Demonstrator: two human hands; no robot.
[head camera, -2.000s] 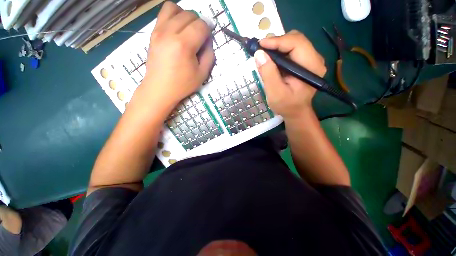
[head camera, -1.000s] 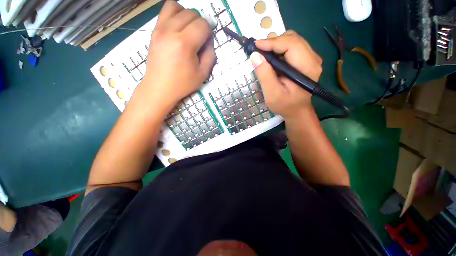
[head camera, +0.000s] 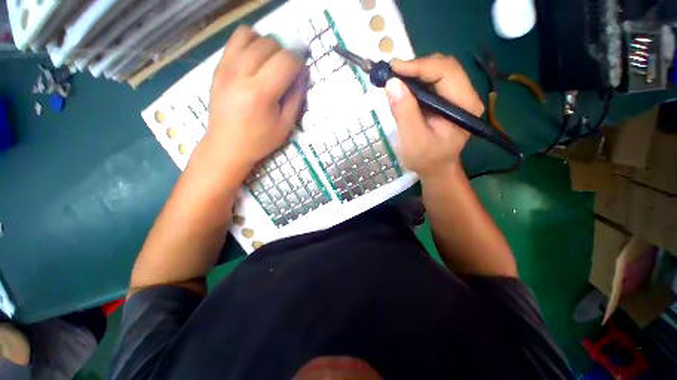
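Note:
The white pallet lies tilted on the green bench, with blocks of small silver-grey boards and green edge strips. My right hand grips the black soldering iron like a pen. Its thin metal tip is over the upper right board block. My left hand is closed in a pinch over the upper left and middle of the pallet. A pale, blurred bit shows at its fingertips; what the fingers hold is hidden.
Stacked white-edged pallets stand at upper left, beside small loose metal pieces. Orange-handled pliers, a white round container and a black box are at right. Cardboard lies beyond. Part of another person shows lower left.
The view has shifted slightly, so the stack shows lower and the pliers further left. The left hand is slightly left and lower in the frame. The right hand still holds the iron over the boards.

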